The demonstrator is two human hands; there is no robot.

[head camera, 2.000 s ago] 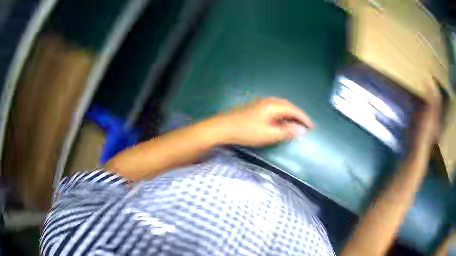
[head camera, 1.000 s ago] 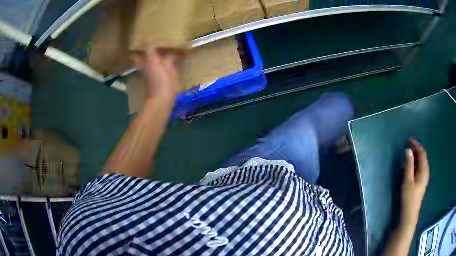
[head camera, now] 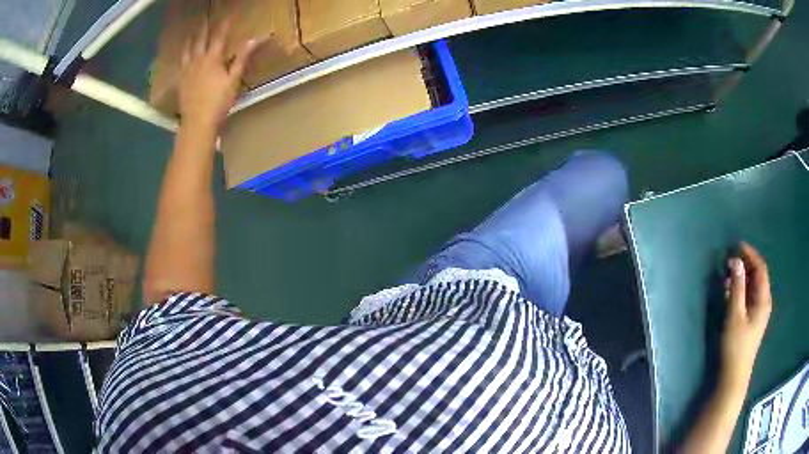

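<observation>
Several brown cartons [head camera: 337, 22] stand side by side on the upper level of the rack at the upper left. My left hand [head camera: 208, 78] is stretched out over the leftmost cartons with its fingers spread; whether it touches them I cannot tell. My right hand [head camera: 750, 288] rests at the right on the dark green bench top [head camera: 687, 239], fingers slightly curled, holding nothing visible.
A blue crate [head camera: 399, 137] holding a brown cardboard piece [head camera: 328, 111] is on the rack's lower level. The rack's pale rail [head camera: 577, 12] curves across the top. A printed carton [head camera: 89, 293] and a yellow box [head camera: 22, 217] are at the left. White printed papers [head camera: 781, 417] lie at lower right.
My left hand has let go of a brown carton and moved up and left; the carton now stands in the row. Earlier, both hands were over the bench. My right hand has barely moved since one second ago.
</observation>
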